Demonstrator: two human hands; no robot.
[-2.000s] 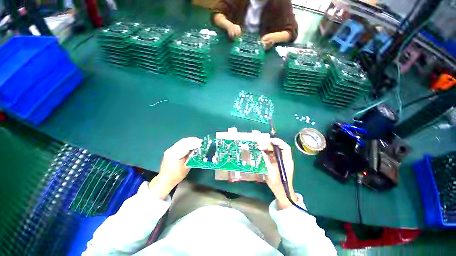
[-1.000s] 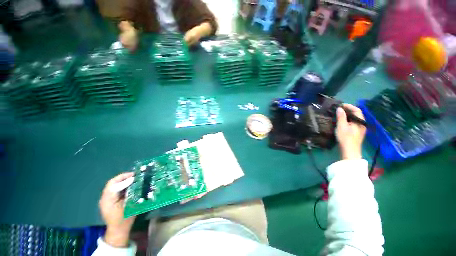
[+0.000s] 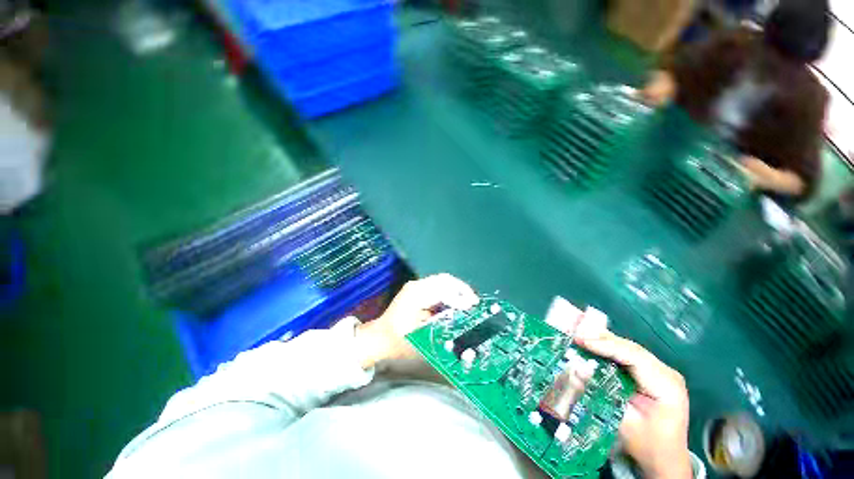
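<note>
A green circuit board (image 3: 524,379) is held close to my body, component side up, with small parts and two dark slots showing. My left hand (image 3: 421,313) grips its left end. My right hand (image 3: 646,398) holds its right end, fingers at the far edge. A pale backing plate (image 3: 576,320) shows partly behind the board, near my right fingers; the rest is hidden. The soldering iron cannot be made out.
A board rack (image 3: 253,243) with upright boards stands over a blue tray (image 3: 272,318) at left. Blue bins (image 3: 328,56) are stacked beyond. Blurred board stacks (image 3: 581,140) line the far side. Another board (image 3: 662,295) lies on the mat. A round pot (image 3: 735,444) is at lower right. A person (image 3: 749,103) sits opposite.
The view has swung left towards the rack. My right hand has left the dark station and now holds the board with my left. The board has moved off most of the pale plate.
</note>
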